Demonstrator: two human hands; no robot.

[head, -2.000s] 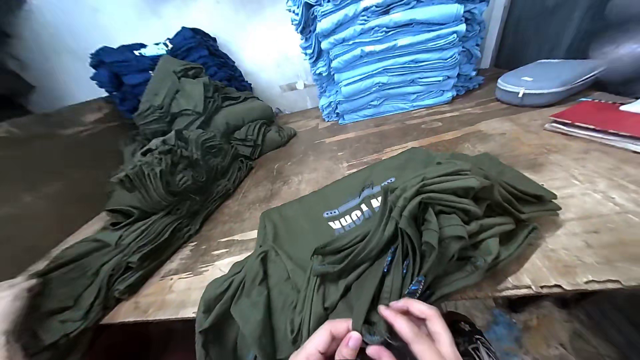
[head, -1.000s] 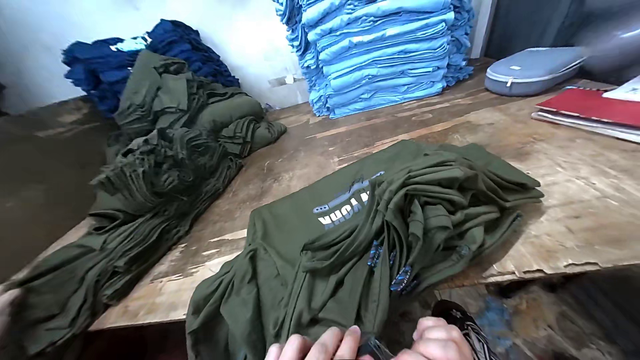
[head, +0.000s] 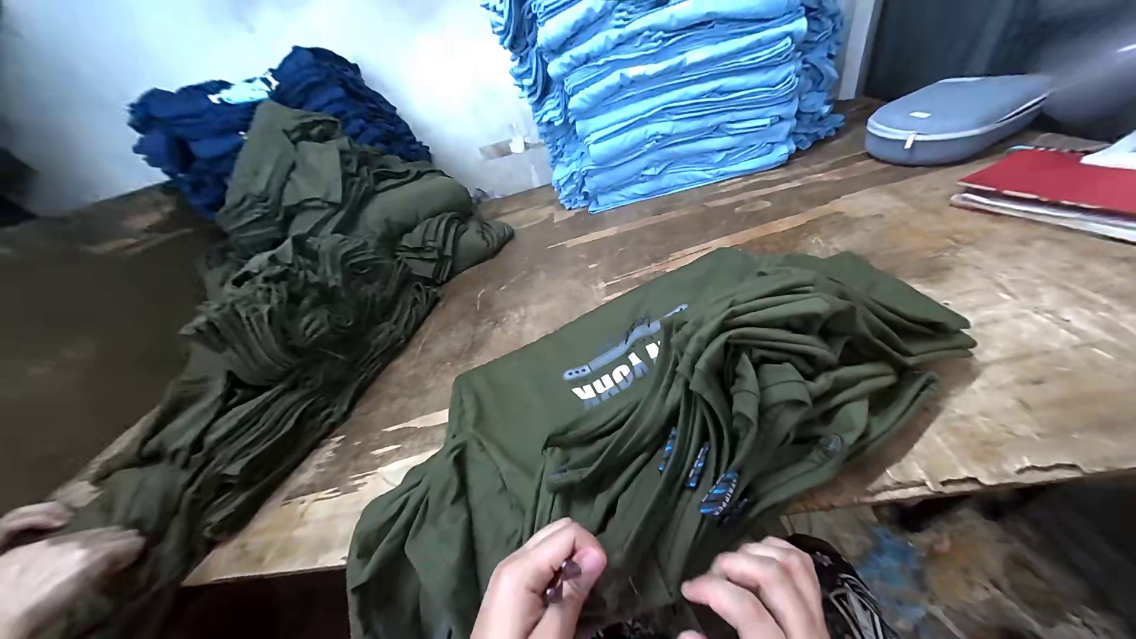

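Observation:
A heap of dark green shirts (head: 781, 355) with a printed front lies bunched over the table's near edge, several small blue neck labels (head: 723, 493) showing among the folds. Below its lower hem, my left hand (head: 541, 581) pinches a small dark object (head: 561, 579), too small to name. My right hand (head: 759, 590) is to the right of it, fingers curled, close to the green cloth; whether it grips a thread or cloth edge cannot be seen.
At the far left, another person's hands (head: 71, 559) rest on a long pile of green garments (head: 311, 302). Behind stand navy folded cloth (head: 355, 98) and a tall light blue stack (head: 683, 98). A grey zip case (head: 950, 120) and red folder (head: 1056, 182) lie on the wooden table (head: 550, 266).
My hands, close together one second ago, are now farther apart. The other person's hands have come further into view at the left. The green shirts remain draped over the edge.

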